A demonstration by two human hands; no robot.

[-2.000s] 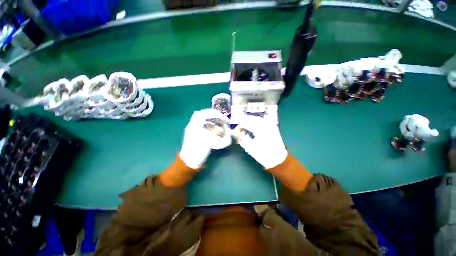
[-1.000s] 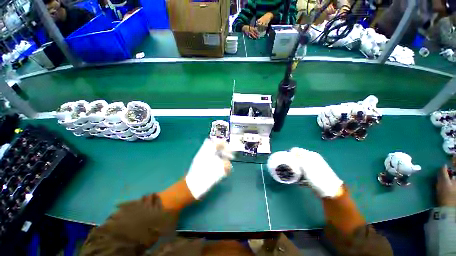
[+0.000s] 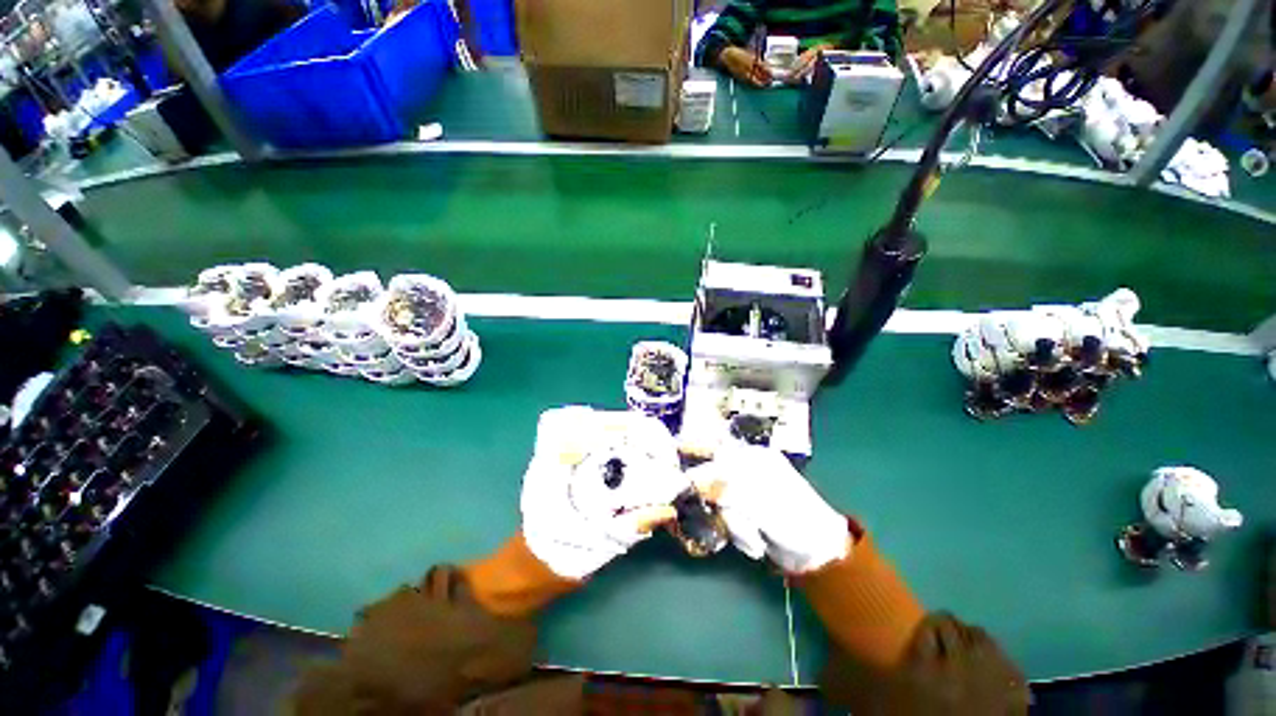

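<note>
My left hand (image 3: 567, 525), in a white glove with bare fingertips, holds a white housing (image 3: 605, 469) with a small dark centre, in front of the feeder. My right hand (image 3: 784, 518), gloved in white, holds a dark shiny round part (image 3: 698, 523) against the housing's right side; whether the two are joined cannot be told. The screw feeder (image 3: 757, 378) stands just beyond the hands. The black electric screwdriver (image 3: 877, 297) hangs at the feeder's right. Another white housing (image 3: 655, 375) with a metal inside stands at the feeder's left.
Stacked white housings (image 3: 416, 311) stand in slanted rows at left. A black parts tray (image 3: 105, 462) lies far left. Sub-assemblies with dark parts (image 3: 1050, 361) cluster at right, with another (image 3: 1180, 511) nearer. Beyond the green strip are a blue bin (image 3: 343, 84), a cardboard box (image 3: 605, 70) and a person's hands (image 3: 767, 65).
My right hand has moved left from beside the feeder to meet my left hand. The housing is now in my left hand, and a dark round part shows in my right hand. The view has shifted.
</note>
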